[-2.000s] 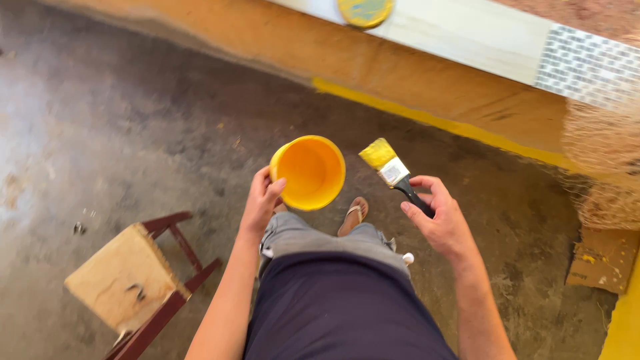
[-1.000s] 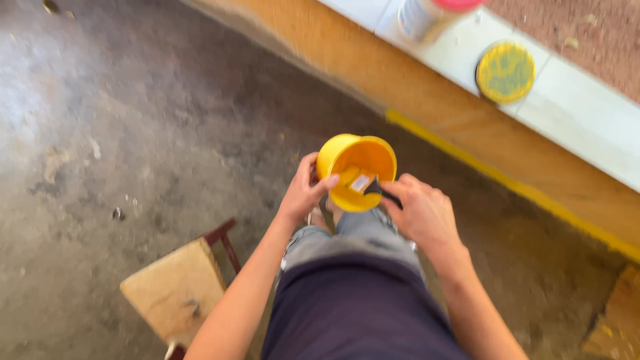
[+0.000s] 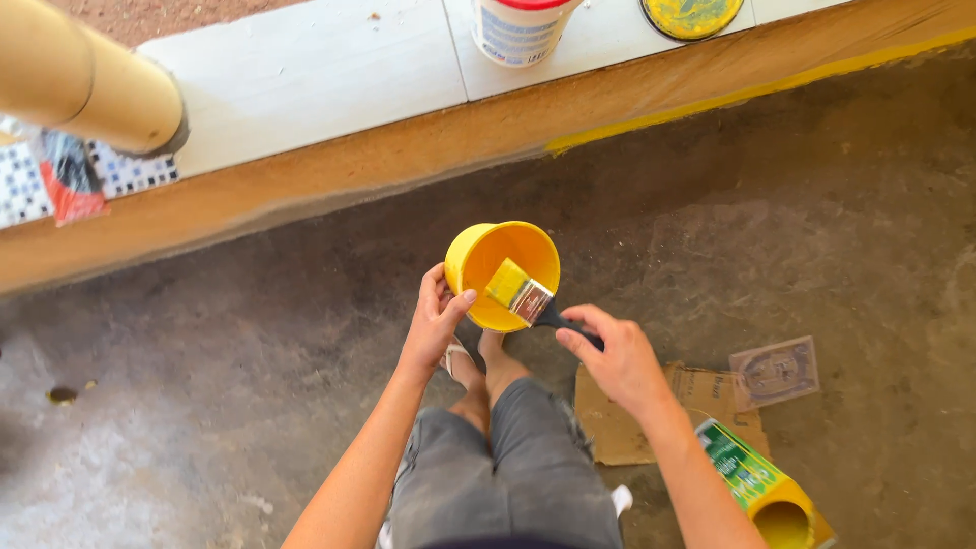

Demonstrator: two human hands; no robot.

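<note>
My left hand (image 3: 436, 320) grips a yellow plastic tub (image 3: 467, 252) by its left side, the thumb over the rim. The tub is tilted so that its inside shows, with yellow paint on the walls. In my right hand (image 3: 614, 347) is the dark handle of a flat paintbrush (image 3: 531, 300). Its yellow-coated bristles lie over the mouth of the tub, and its metal ferrule is near the right rim. Whether the bristles touch the inner wall, I cannot tell.
On the white tiled ledge (image 3: 305, 84) stand a red-lidded white tub (image 3: 518, 30), a paint-smeared round lid (image 3: 690, 11) and a cream column (image 3: 91, 84). On the concrete floor at lower right are cardboard (image 3: 610, 419), a clear plastic piece (image 3: 776, 372) and a yellow-and-green paint can (image 3: 751, 480).
Two seconds ago the brush was outside the tub, to its right; now its bristles are over the tub's mouth. The view has shifted, and the wooden-seated stool is out of it.
</note>
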